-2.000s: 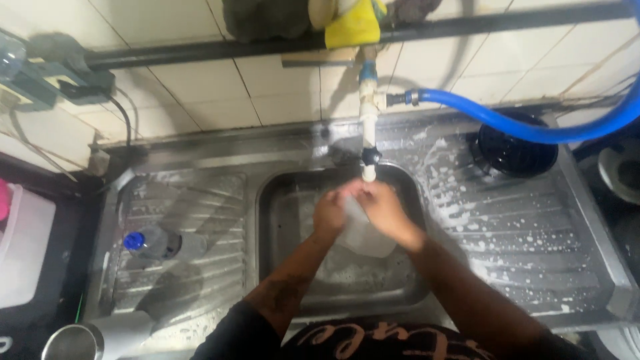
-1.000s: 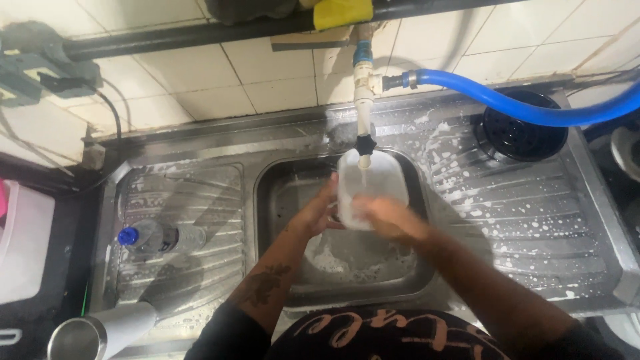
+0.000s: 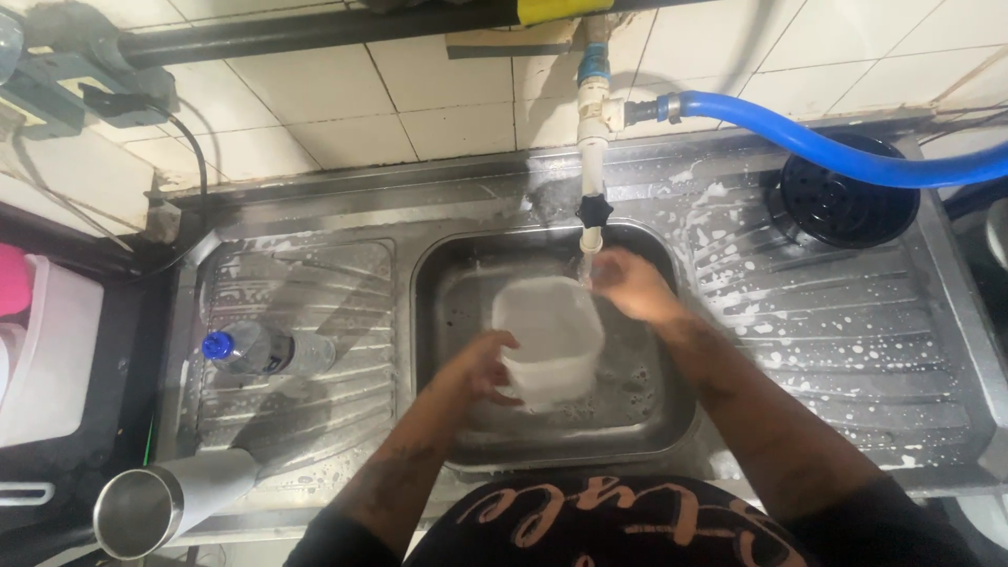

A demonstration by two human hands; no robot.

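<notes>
A white plastic container, somewhat blurred, is in the steel sink basin. My left hand is at its lower left side, fingers spread around the wall; whether it grips the container is unclear. My right hand is just below and right of the white tap pipe's outlet, beside a stream of water and off the container. Its fingers are curled, and the picture does not settle whether they hold anything. A black star-shaped tap knob sits just above the outlet.
A plastic bottle with a blue cap lies on the left drainboard, near a white tumbler at the front corner. A black perforated round item rests at the back right, under a blue hose. Suds spot the right drainboard.
The white container has moved down from beneath the outlet toward the basin's middle. My right hand has gone from the container's front up to the water stream.
</notes>
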